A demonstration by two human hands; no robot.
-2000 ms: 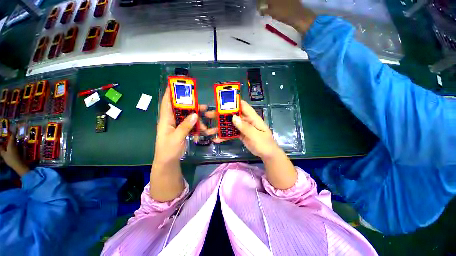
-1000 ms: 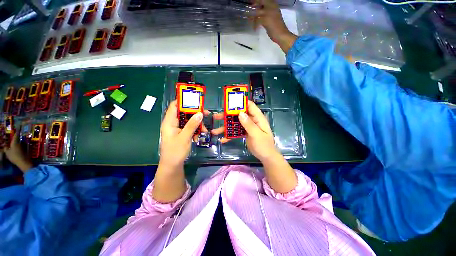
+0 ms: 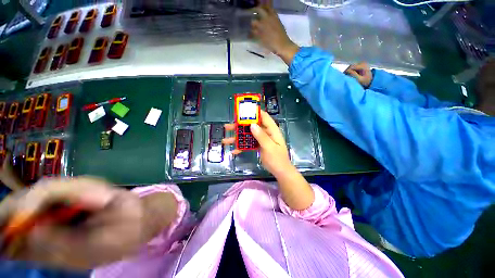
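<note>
My right hand (image 3: pixel 270 142) holds a red and orange keypad phone (image 3: pixel 247 122) upright over the clear tray, its screen lit white, my thumb at the keypad top. My left hand (image 3: pixel 81 222) is large and blurred at the lower left, close to the camera, holding a blurred orange-red phone (image 3: pixel 40 220). The clear plastic tray (image 3: pixel 306 142) on the green mat holds several dark phones lying face down, such as one at upper left (image 3: pixel 191 99), one at lower left (image 3: pixel 183 148) and one at upper right (image 3: pixel 271 98).
Left of the tray lie white squares (image 3: pixel 153 116), a green square (image 3: pixel 120 109), a dark block (image 3: pixel 106 140) and a red pen (image 3: pixel 103 103). A tray of red phones (image 3: pixel 63 111) is at far left. A blue-sleeved arm (image 3: pixel 347 98) reaches across from the right towards stacked trays (image 3: pixel 173 30).
My left hand has swung from the tray to the lower left with its phone, uncovering dark phones. My right hand still holds its phone. A second hand of another person shows at upper right.
</note>
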